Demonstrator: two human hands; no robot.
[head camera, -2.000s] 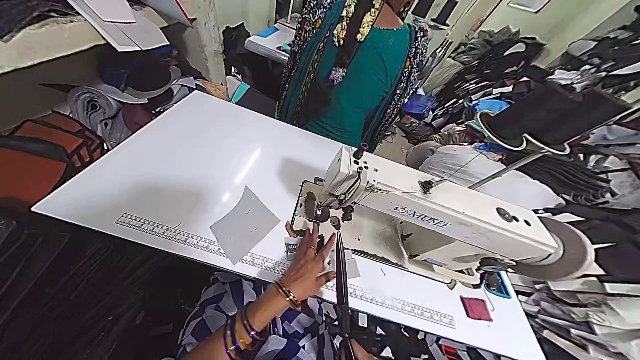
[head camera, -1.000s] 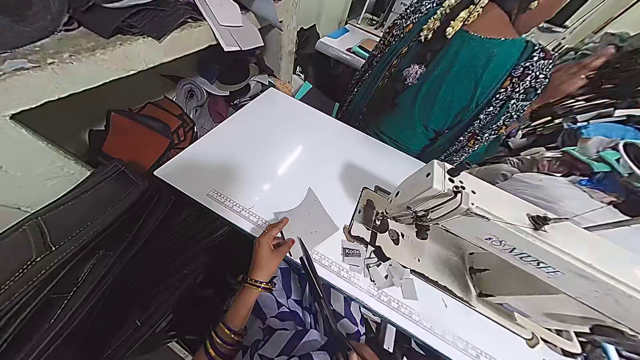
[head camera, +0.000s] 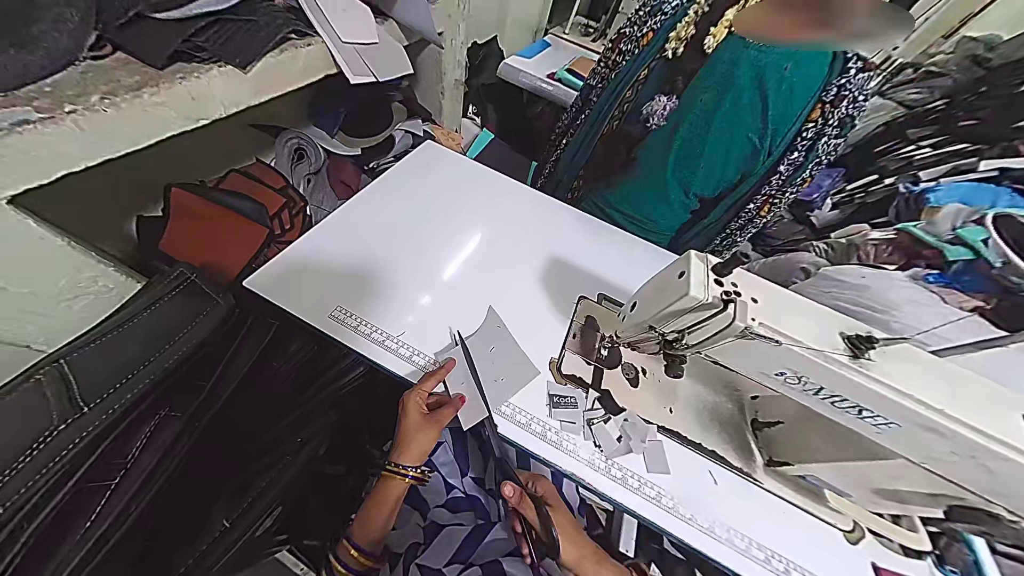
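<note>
My left hand (head camera: 428, 408), with bangles at the wrist, pinches a small light grey piece (head camera: 468, 392) at the front edge of the white table (head camera: 384, 216). In my right hand (head camera: 544, 508) are large dark scissors (head camera: 488, 416), whose blades point up and lie against the right side of that piece. Behind the blades a larger grey sheet (head camera: 504, 360) with one curved edge lies on the table. To the right, beside the sewing machine (head camera: 736, 320), is a group of small pale cut pieces (head camera: 624, 432) and a small label with writing (head camera: 565, 402).
A ruler strip (head camera: 384, 340) runs along the table's front edge. The sewing machine takes up the right side. A person in a teal garment (head camera: 720, 136) is beyond the table. Orange and black pieces (head camera: 212, 228) lie at the left, and heaped material (head camera: 864, 296) at the right.
My left hand has moved from beside the machine needle to the grey piece at the table's front edge. The scissors have come against that piece. The view has swung left.
</note>
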